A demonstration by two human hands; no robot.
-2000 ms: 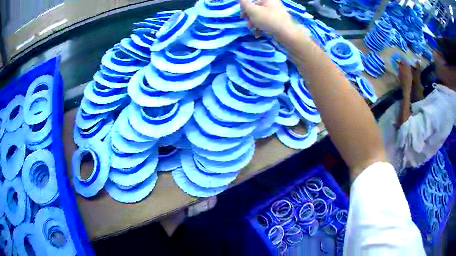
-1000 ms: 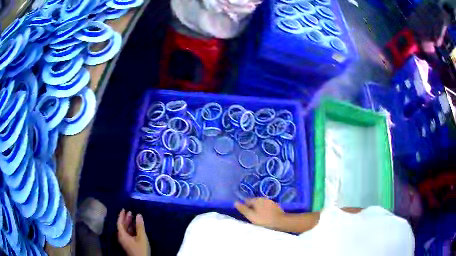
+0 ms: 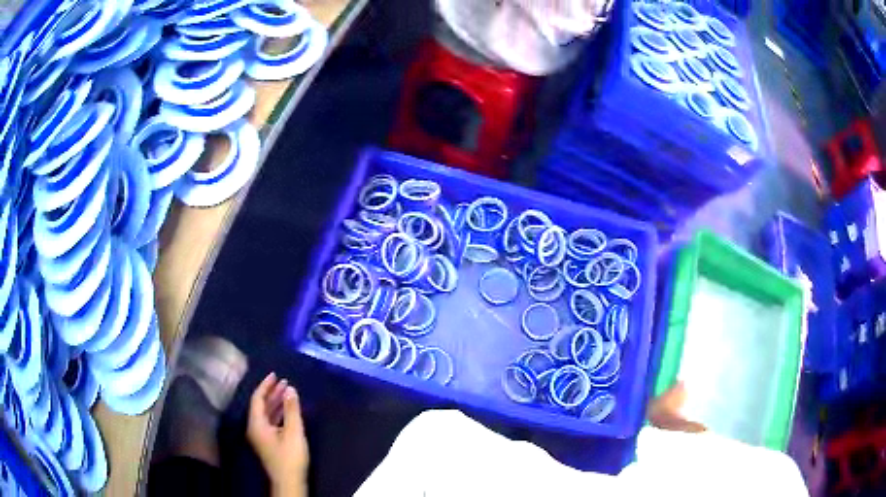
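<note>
The blue-purple inner-ring bin (image 3: 476, 388) stands beside my lap. Thin pale inner rings (image 3: 400, 254) lie loose along its sides, with bare floor in its middle. My left hand (image 3: 279, 427) is at the bottom, left of the bin, fingers slightly curled and apart, with nothing visible in it. My right hand (image 3: 675, 408) is partly hidden by my white sleeve, at the bin's front right corner and the green tray (image 3: 670, 340); its fingers and grip cannot be made out. The green tray has a pale inside.
Assembled rings (image 3: 97, 252) are heaped on the brown bench (image 3: 199, 243) at the left. A red stool (image 3: 461, 107) and stacked blue trays (image 3: 661, 146) holding flat rings stand behind the bin. A shoe-like pale shape (image 3: 214, 369) is beside the bench. More blue trays are at the far right.
The view has turned from the bench heap to the bin. My right arm has left the heap. Since the later earlier frame, my right hand has moved right, from the bin's front edge to its corner.
</note>
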